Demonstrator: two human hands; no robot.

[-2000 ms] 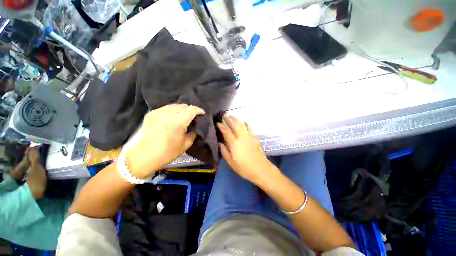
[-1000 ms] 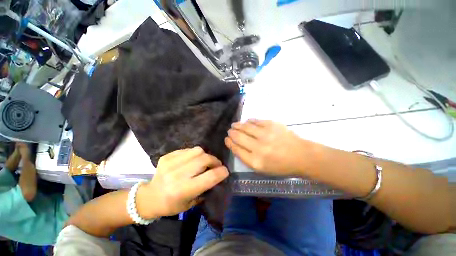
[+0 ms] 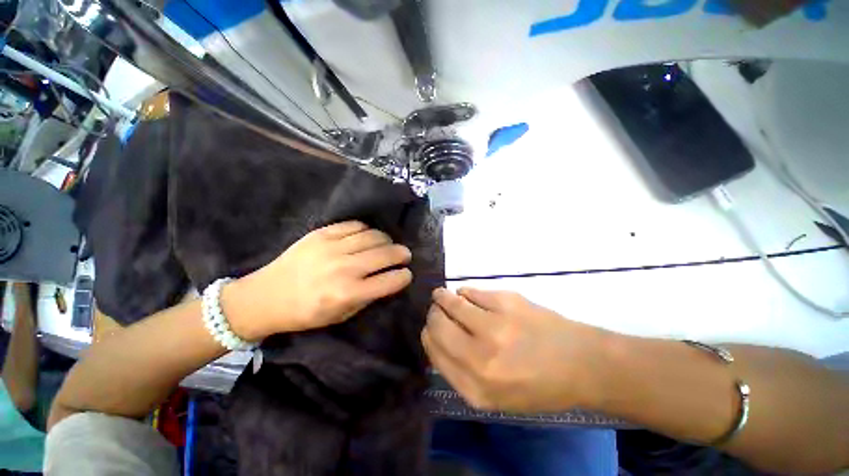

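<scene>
A dark brown-grey garment piece (image 3: 279,195) lies on the white machine table under the sewing machine head and hangs over the front edge. Its right edge runs from the needle area toward me. My left hand (image 3: 340,274) lies palm down on the cloth, left of that edge, fingers slightly curled. My right hand (image 3: 493,344) pinches the cloth's right edge between thumb and fingertips, nearer the table's front. The round tension assembly (image 3: 447,160) is just above the cloth's edge. The needle and presser foot are too small and blurred to make out.
A black smartphone (image 3: 670,135) with a white cable lies right of the machine head. A ruler strip (image 3: 503,409) runs along the front edge. Another dark cloth piece (image 3: 130,214) lies at left, beside a grey device (image 3: 37,228). A person's arm (image 3: 22,344) shows at far left.
My view has moved closer to the machine. The cloth lies flatter along the needle line. My left hand has moved up onto the cloth, and my right hand is lower along its edge.
</scene>
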